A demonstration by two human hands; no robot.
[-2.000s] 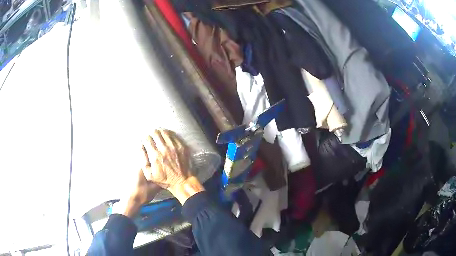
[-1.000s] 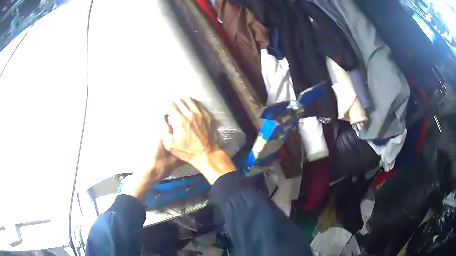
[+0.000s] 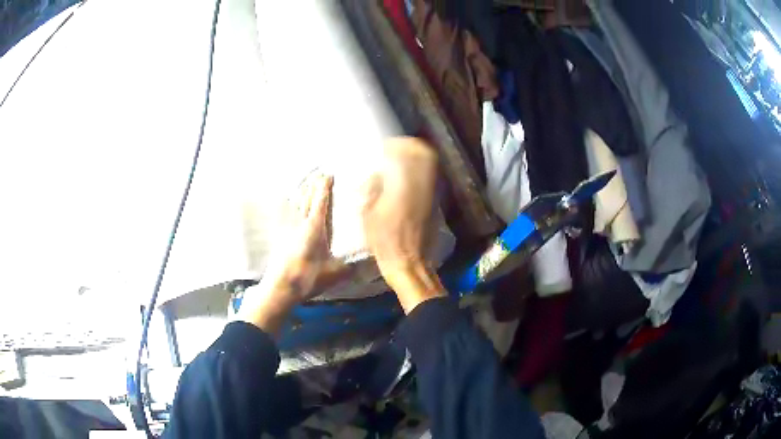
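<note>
The off-white fabric roll (image 3: 342, 94) runs from the top of the view down to its end in front of me. The wide off-white fabric (image 3: 111, 163) lies to its left, very bright and washed out. My left hand (image 3: 304, 244) is on the fabric near the roll's end, fingers extended, holding nothing that I can see. My right hand (image 3: 402, 201) is just to its right, over the roll's end. It is motion-blurred with fingers curled; whether it grips fabric is hidden.
A blue bracket (image 3: 505, 249) stands right of the roll's end. A brown wooden pole (image 3: 445, 146) runs beside the roll. Piled dark, grey and white garments (image 3: 672, 189) fill the right side. A thin black cord (image 3: 199, 146) hangs on the left. A blue bar (image 3: 334, 324) lies below my hands.
My hands, which overlapped on the roll, are now apart. My right hand has moved up and right and its fingers have curled. The whole scene has shifted right in view.
</note>
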